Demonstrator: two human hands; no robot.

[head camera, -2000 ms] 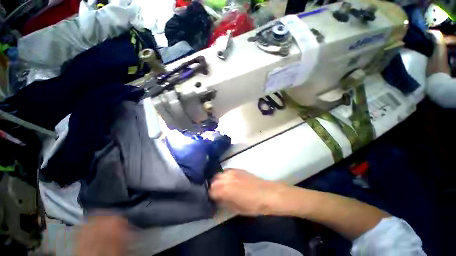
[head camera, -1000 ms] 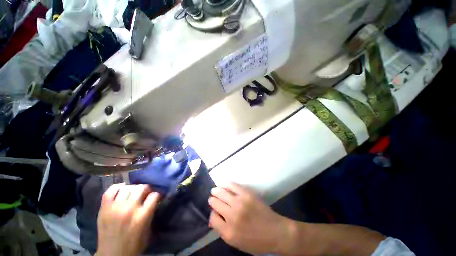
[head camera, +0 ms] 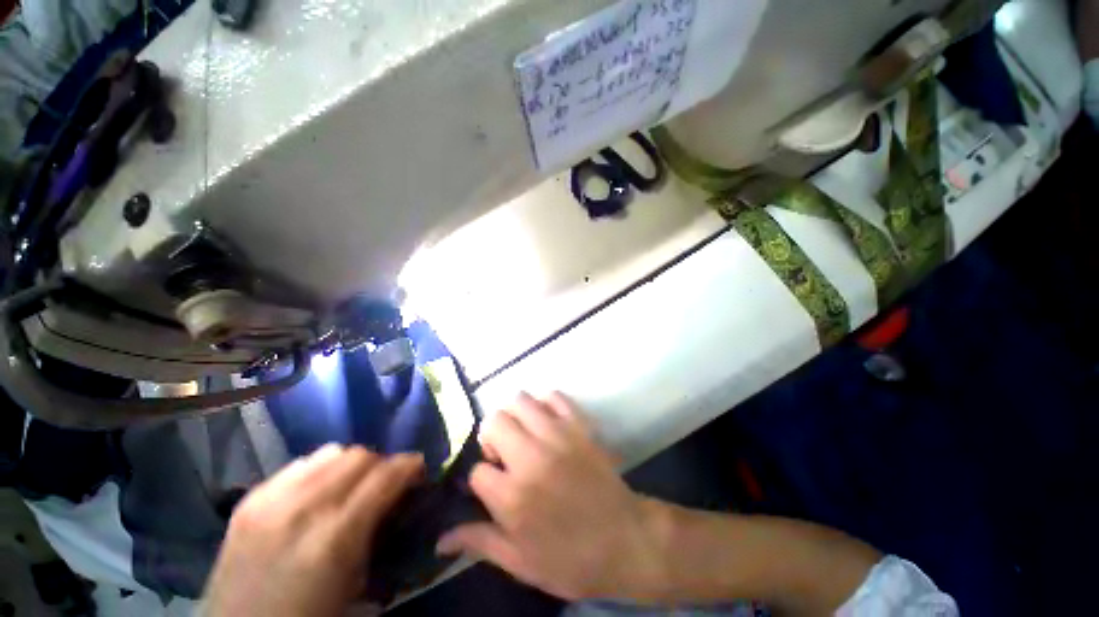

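Note:
Dark navy and charcoal garment fabric (head camera: 350, 416) lies under the needle area of the cream sewing machine (head camera: 350, 133). A pale strip with a yellow-green edge (head camera: 451, 416) shows at its right. The presser foot area is in bright lamp glare, so the needle cannot be made out. My left hand (head camera: 307, 524) lies on the fabric's near left part, fingers bent over it. My right hand (head camera: 560, 500) holds the fabric's right edge near the bed's front edge, thumb and fingers around dark cloth. The cloth between my hands is in shadow.
Black-handled scissors (head camera: 615, 175) lie on the bed behind the needle. A handwritten note (head camera: 603, 78) is on the machine head. A yellow-green patterned strip (head camera: 789, 271) wraps the bed at right. A curved metal guard (head camera: 157, 416) juts out at left. White cloth (head camera: 84, 542) lies lower left.
The view has moved closer to the machine. My left hand came from the lower left onto the fabric beside the needle. My right hand stays at the fabric's right edge, and the fabric is turned.

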